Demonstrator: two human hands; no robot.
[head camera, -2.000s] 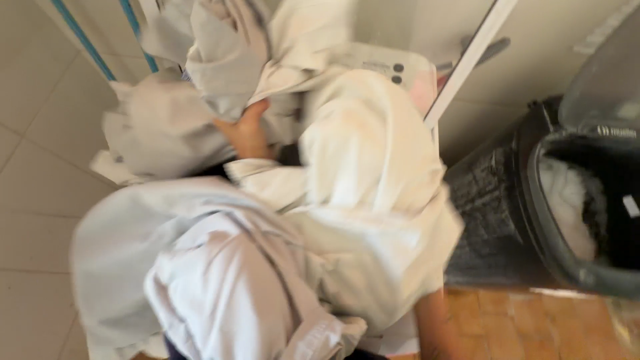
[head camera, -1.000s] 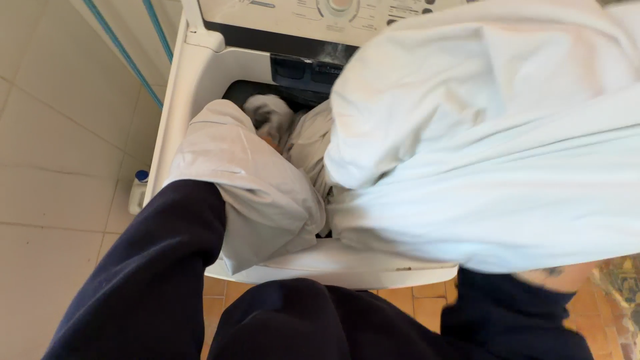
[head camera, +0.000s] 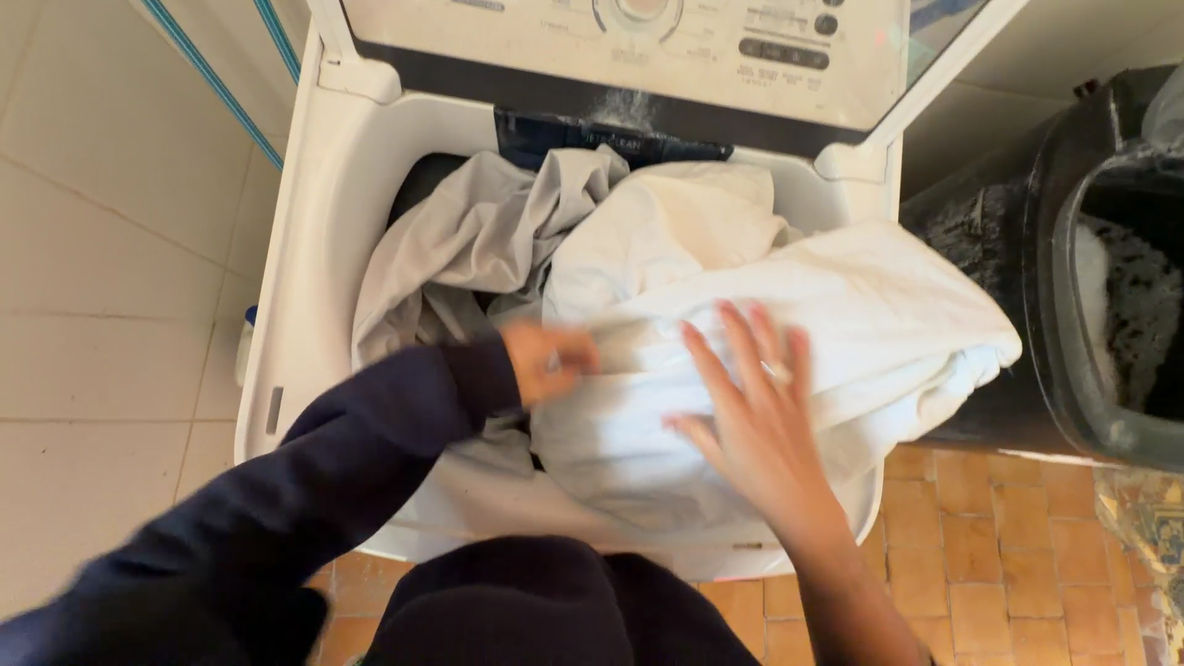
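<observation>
White and pale grey cloth fills the drum opening of a top-loading washing machine (head camera: 314, 231). The white fabric (head camera: 851, 296) bulges over the machine's right rim, while the grey fabric (head camera: 472, 222) lies on the left side of the opening. My right hand (head camera: 754, 398), with a ring on one finger, rests on the white fabric with its fingers spread. My left hand (head camera: 550, 361) is blurred at the left edge of the white fabric, its fingers partly curled; whether it grips cloth cannot be told.
The raised lid and control panel (head camera: 638, 46) stand at the back. A black bin (head camera: 1045, 277) with foamy contents is on the right. Teal tubes (head camera: 213, 79) run beside the tiled wall (head camera: 102, 231) at left. An orange tile floor (head camera: 990, 555) lies below.
The white fabric, earlier raised in a large bundle, now lies lower over the opening. Both hands, mostly hidden by cloth a second ago, show on top of it.
</observation>
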